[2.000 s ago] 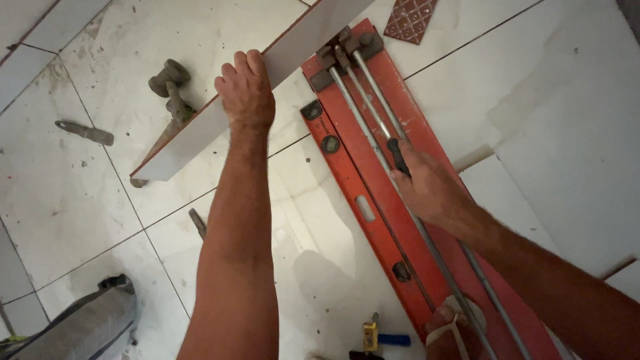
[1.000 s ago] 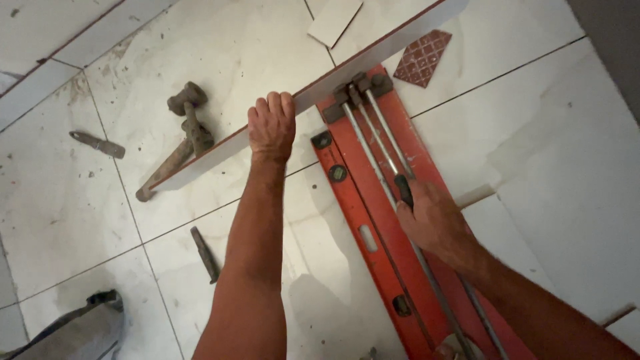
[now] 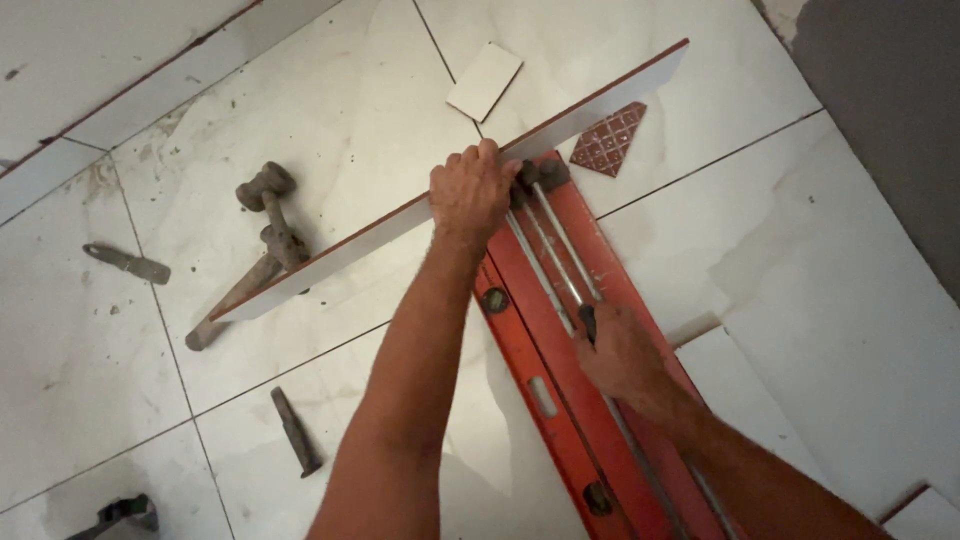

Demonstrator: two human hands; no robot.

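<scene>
My left hand grips a long narrow strip of ceramic tile near its middle, at the far end of a red manual tile cutter. The strip lies crosswise, reaching past the cutter on both sides. My right hand is closed around the dark handle of the cutter, between its metal rails. Along the cutter's left side lies an orange spirit level with round vials. The strip's left end passes over the wooden handle of a hammer.
A mallet, a putty knife and a chisel lie on the tiled floor to the left. Beyond the strip are a white tile offcut and a brown-backed tile piece. More cut tile lies right of the cutter.
The tile strip has shifted right across the cutter's far end, and my left hand now grips it right by the cutter. My right hand stays on the handle.
</scene>
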